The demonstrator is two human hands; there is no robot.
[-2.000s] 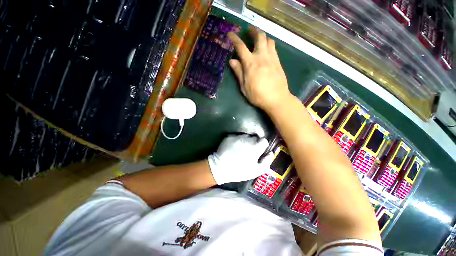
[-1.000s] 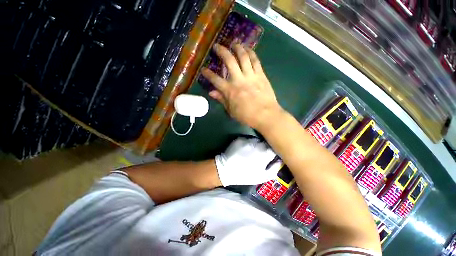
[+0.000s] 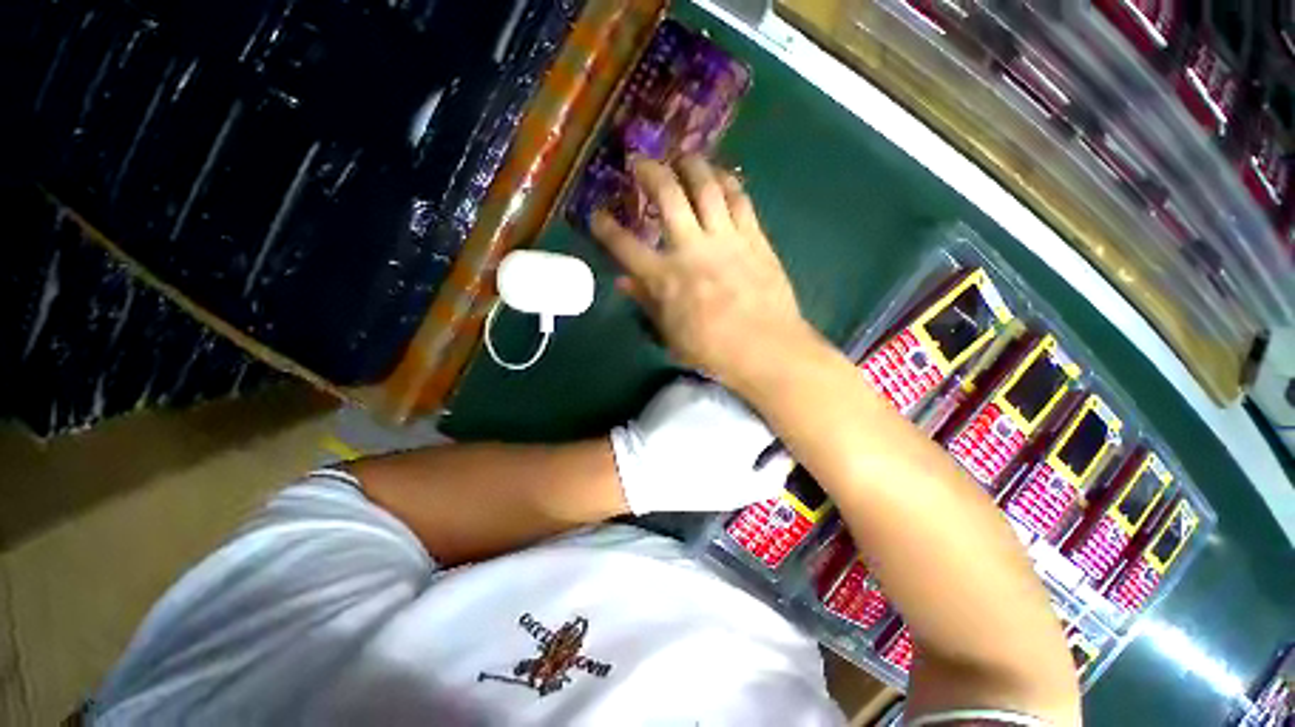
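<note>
A dark flat slab with a purple-brown patterned face (image 3: 689, 88), possibly a personal phone, lies on the green bench. My right hand (image 3: 710, 277) is bare, with fingers apart and fingertips on the lower part of the slab. My left hand (image 3: 696, 447) wears a white glove. It rests at the near left corner of the clear phone tray (image 3: 1044, 561), partly hidden by my right forearm. A small dark thing shows at its fingertips; its grip is unclear. Keypad phones (image 3: 987, 433) with yellow frames and red keys lie in the tray, some behind my forearm.
A small white rounded case (image 3: 545, 283) with a cord loop lies left of my right hand. A large glossy black wrapped stack (image 3: 256, 171) with an orange taped edge fills the left. Stacked clear phone trays (image 3: 1051, 142) stand on the ledge behind the bench.
My right hand has moved from beside the slab's upper end down onto its lower part. The slab's face looks brighter purple now. My gloved left hand stays by the tray corner.
</note>
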